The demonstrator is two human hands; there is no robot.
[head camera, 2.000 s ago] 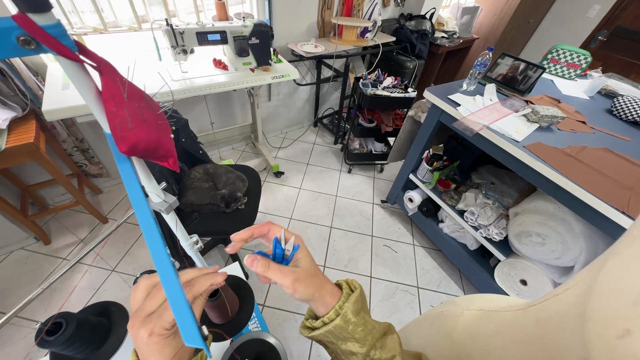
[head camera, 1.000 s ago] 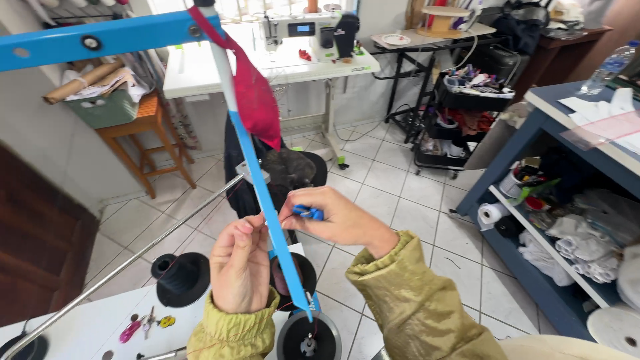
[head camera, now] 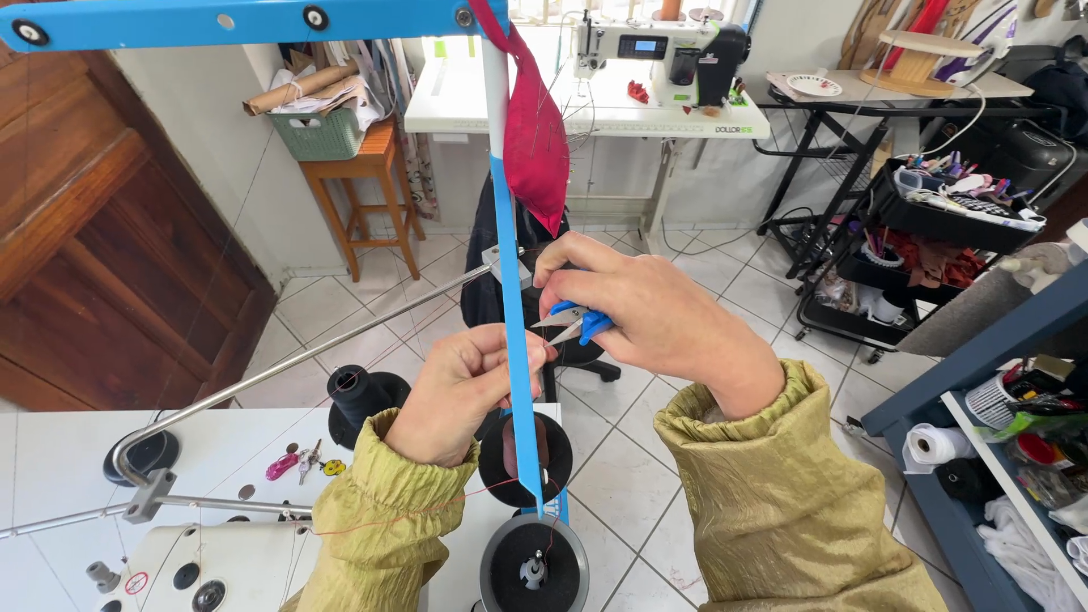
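Note:
My right hand (head camera: pixel 654 314) holds small blue-handled thread snips (head camera: pixel 578 325), their blades apart and pointing at my left fingertips. My left hand (head camera: pixel 476 382), partly behind the blue and white metal post (head camera: pixel 517 323), pinches something too small to make out, probably thread. A red pincushion (head camera: pixel 535 127) stuck with pins hangs from the top of the post. Below my hands stand a thread cone on a black holder (head camera: pixel 557 459) and a round spool stand (head camera: pixel 534 565). Reddish thread (head camera: pixel 408 516) runs across my left sleeve.
A metal rod (head camera: pixel 331 344) slants from the post to the white machine table (head camera: pixel 246 433), which bears a black thread cone (head camera: pixel 353 395) and keys (head camera: pixel 308 461). Beyond are a sewing machine (head camera: pixel 663 51), a wooden stool (head camera: pixel 353 170), a black trolley (head camera: pixel 943 217) and blue shelves (head camera: pixel 977 374).
The view has swung left and closer to the post. The snips, earlier held in my right hand near my left, now point with blades apart at my left fingertips.

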